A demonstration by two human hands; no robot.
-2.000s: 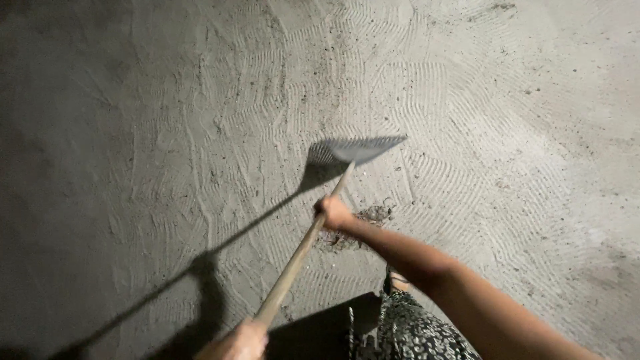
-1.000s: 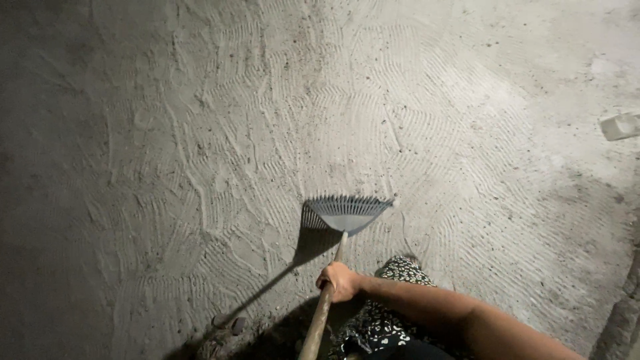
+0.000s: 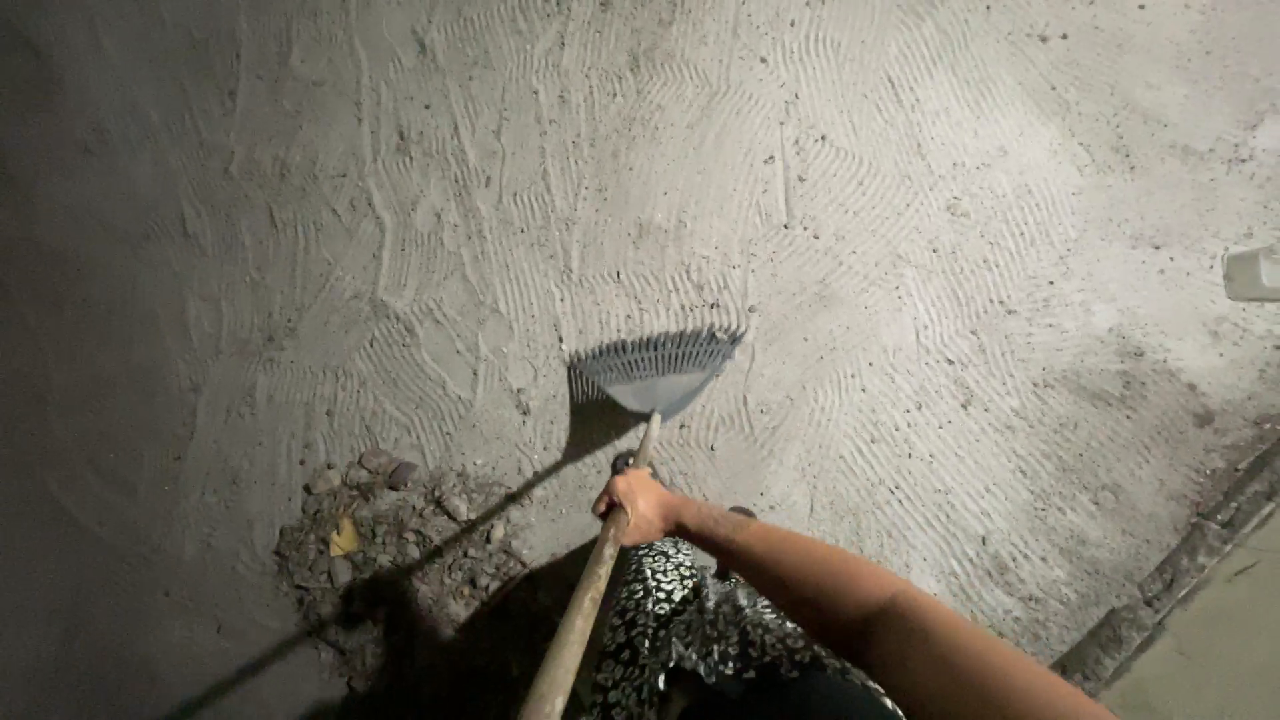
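Note:
A grey fan leaf rake [image 3: 660,375] rests with its tines on sandy ground marked by rows of grooves [image 3: 860,230]. Its wooden handle [image 3: 583,610] runs down toward the bottom edge of the view. My right hand [image 3: 636,505] is closed around the handle a little below the rake head. My left hand is out of view. A heap of small stones and debris [image 3: 430,530], with a yellow leaf [image 3: 343,537] on it, lies left of the handle, partly in shadow.
A stone or concrete edging [image 3: 1150,600] crosses the lower right corner, with a smooth surface beyond it. At the right edge lies a pale block-like object [image 3: 1252,274]. My patterned clothing [image 3: 650,610] and dark shadow fill the bottom middle.
The left hand, seen on the handle two seconds ago, has left the view. The view has shifted, and more of the debris heap shows at the lower left.

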